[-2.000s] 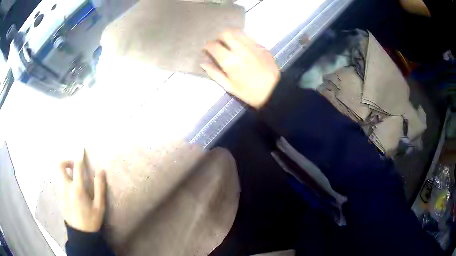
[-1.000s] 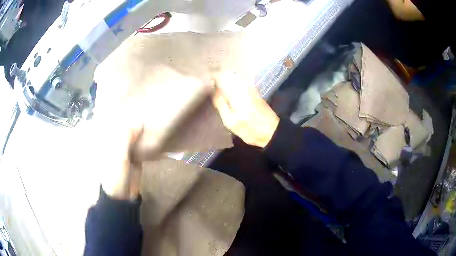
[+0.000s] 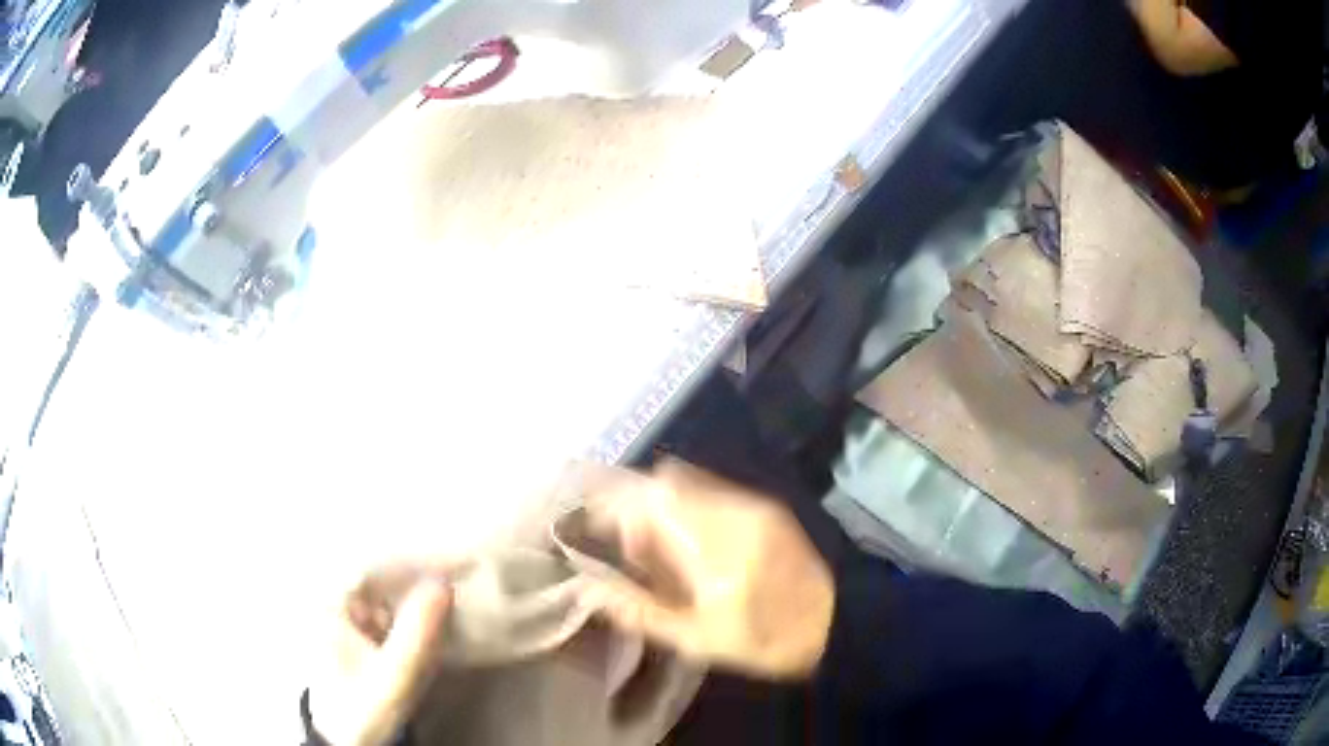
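My left hand (image 3: 382,649) and my right hand (image 3: 714,568) are close together at the table's front edge, both on a beige-brown fabric panel (image 3: 510,605). Its upper edge is bunched between my fingers. The lower part hangs toward my lap. My right hand is somewhat blurred. Another flecked beige panel (image 3: 583,153) lies flat beside the sewing machine head (image 3: 233,190), partly washed out by the lamp. The presser foot area is lost in glare.
A measuring tape (image 3: 678,386) runs along the table's front edge. A red-handled tool (image 3: 474,69) lies by the machine base. Brown cut pieces (image 3: 1130,270) sit on pale green cloth (image 3: 947,503) at right. Another person's hand (image 3: 1181,37) shows at top right.
Both hands have moved down to the front edge and come together on the fabric. The panel by the machine now lies with no hand on it.
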